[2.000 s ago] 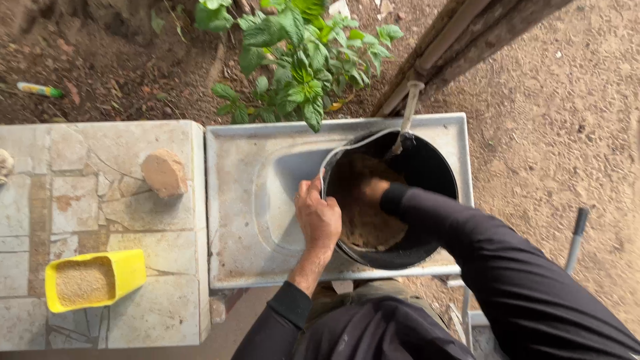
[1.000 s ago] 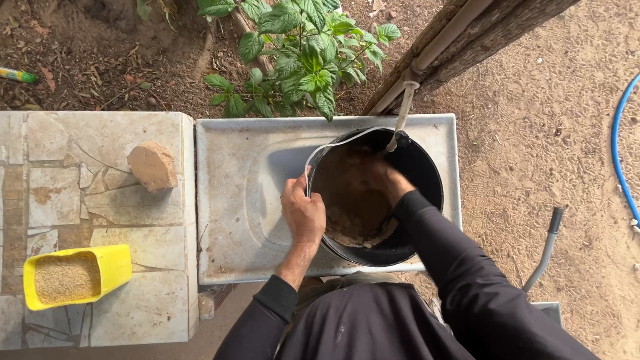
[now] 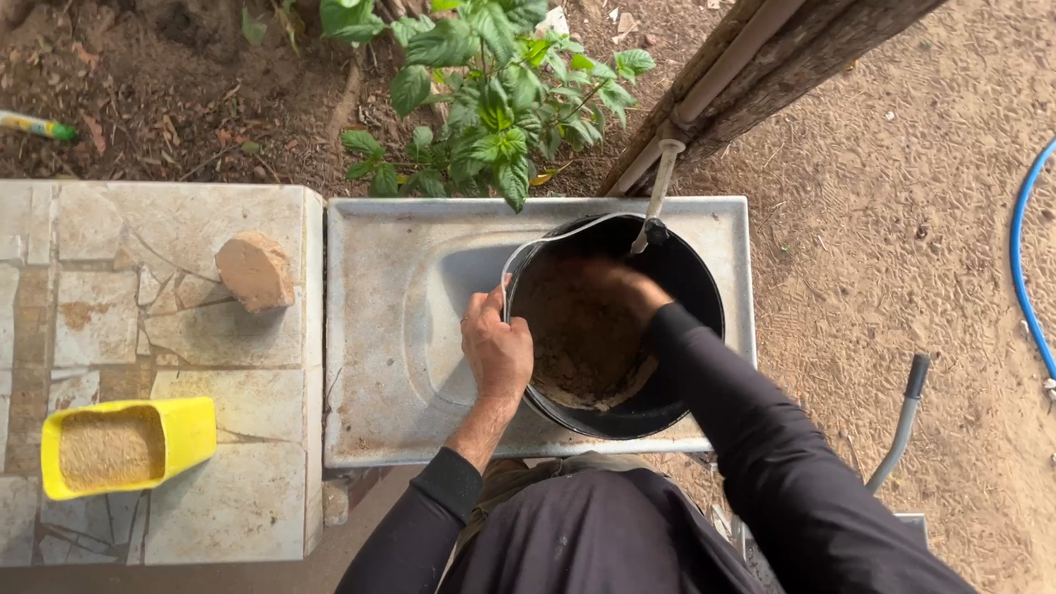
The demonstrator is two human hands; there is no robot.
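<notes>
A black bucket [image 3: 693, 330] stands on the right part of a pale sink [image 3: 371, 330], below a tap [image 3: 662, 181]. My left hand [image 3: 499, 346] grips the bucket's left rim, by its pale wire handle. Inside, over damp brown crumbly material [image 3: 590, 355], is my right hand [image 3: 619, 289], blurred; its fingers are too unclear to read. To the left, on a tiled counter [image 3: 227, 503], lie a yellow scoop-like container [image 3: 188, 433] holding light-brown meal and a rough tan stone or brick piece [image 3: 256, 272].
Behind the sink grows a leafy green plant [image 3: 495, 107], beside a wooden post [image 3: 759, 91] with a pipe. Farther right are a blue hose [image 3: 1023, 256] and a grey metal handle with a black grip [image 3: 899, 421]. A green-tipped tube [image 3: 33, 124] lies on the soil.
My right hand has moved within the bucket and now shows above the brown material, nearer the bucket's far side. My left hand has stayed on the rim.
</notes>
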